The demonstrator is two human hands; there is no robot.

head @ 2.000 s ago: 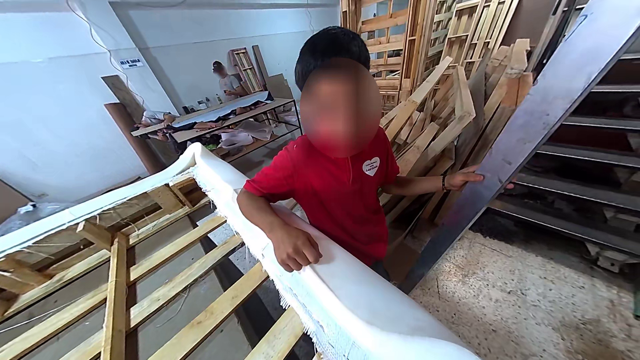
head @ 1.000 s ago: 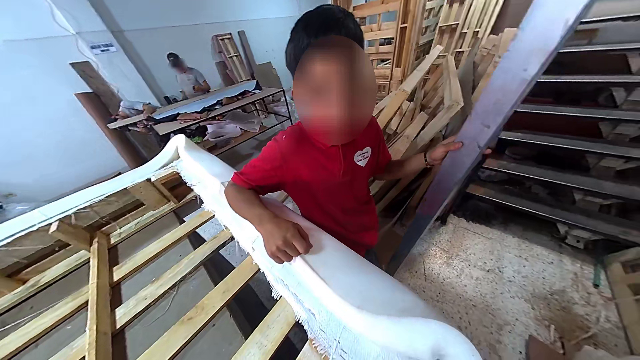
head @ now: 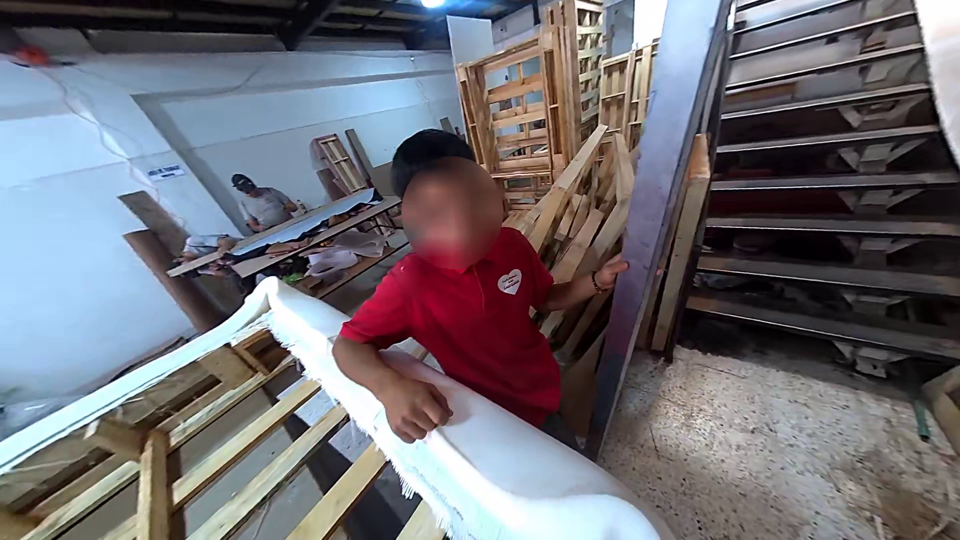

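Neither my left hand nor my right hand shows in the head view. A wooden slatted furniture frame (head: pixel 251 442) fills the lower left, its edge wrapped in white padded fabric (head: pixel 517 457) with a frayed border. Across this padded edge, a person in a red shirt (head: pixel 480 330) rests one forearm and a loosely curled hand (head: pixel 416 409) on the fabric. The person's other hand (head: pixel 611 271) touches the metal stringer of a staircase (head: pixel 645 195).
Metal stairs (head: pixel 825 225) rise at the right above a speckled floor (head: pixel 720 442). Wooden boards (head: pixel 577 202) lean behind the person, near upright slatted frames (head: pixel 517 112). A second person (head: pixel 262 206) is at a long worktable (head: pixel 315 240) at the back left.
The view has tilted up, so the ceiling and more of the stairs show. The person in red keeps one hand on the padded edge and the other at the stringer.
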